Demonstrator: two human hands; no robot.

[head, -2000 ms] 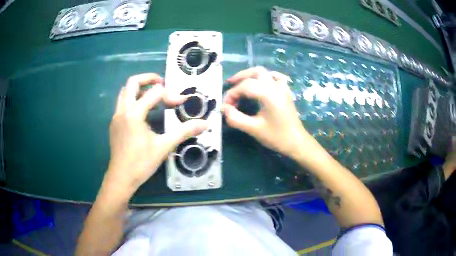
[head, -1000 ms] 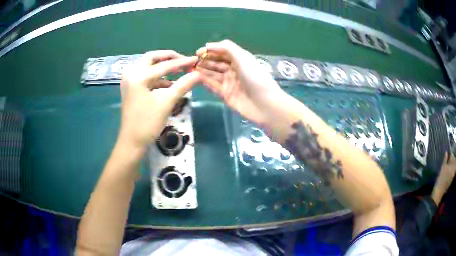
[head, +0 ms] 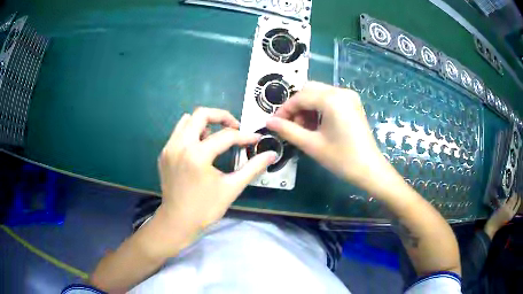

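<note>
The silver three-hole frame (head: 248, 109) lies flat on the green bench, its long side pointing away from me. Its far and middle holes show dark centres. My left hand (head: 200, 163) is at the nearest hole, thumb and index fingertips on either side of its round ring. My right hand (head: 330, 129) is over the frame's right edge, thumb and index fingertips close together between the middle and nearest holes. Whether either hand pinches a small part is hidden by the fingers.
A clear blister tray (head: 424, 138) lies right of the frame. Concentric-ring plates (head: 407, 45) run in a row behind it; another plate (head: 252, 4) lies beyond the frame. Stacks stand at far left (head: 23, 74) and far right (head: 507, 163). Another person's hand (head: 504, 211) touches the right stack.
Both hands have come down from beyond the frame, where they met around a small coppery part, to the nearest hole. The view has shifted, so the frame sits further right and higher.
</note>
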